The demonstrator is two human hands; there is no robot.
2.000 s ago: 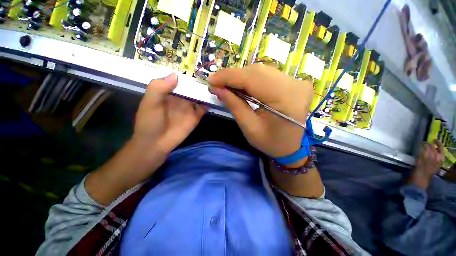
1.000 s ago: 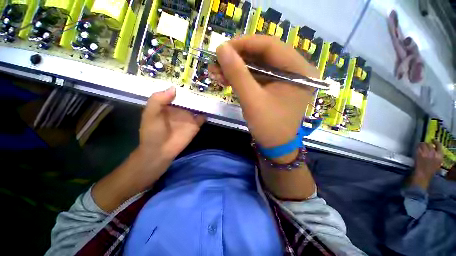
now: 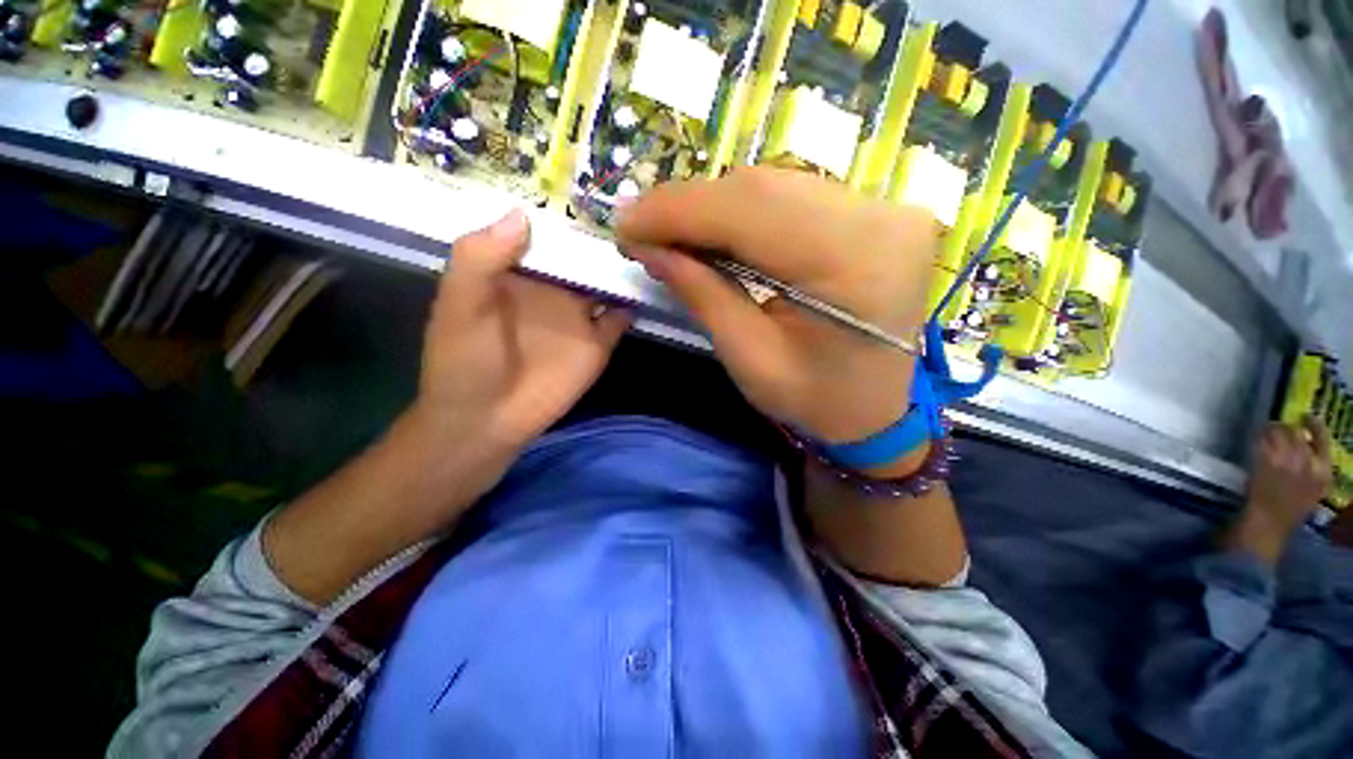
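Narrow circuit boards with yellow side strips lie side by side on the line. My right hand pinches thin tweezers with thumb and forefinger at the near end of one circuit board; the fingers hide the tweezer tips. Fine lead wires and small capacitors show on the board to the left. My left hand holds the edge of the pale line rail, thumb on top and fingers partly hidden below. A blue wrist strap with a cord is on my right wrist.
More boards stand at the left and others at the right. A crumpled pink item lies beyond them. Another person's hand is at a yellow-edged board at the far right. The blue cord runs up across the boards.
My right hand moved up over the board, then back down to its near end with the tweezers. My left hand stays at the rail. The view has shifted slightly.
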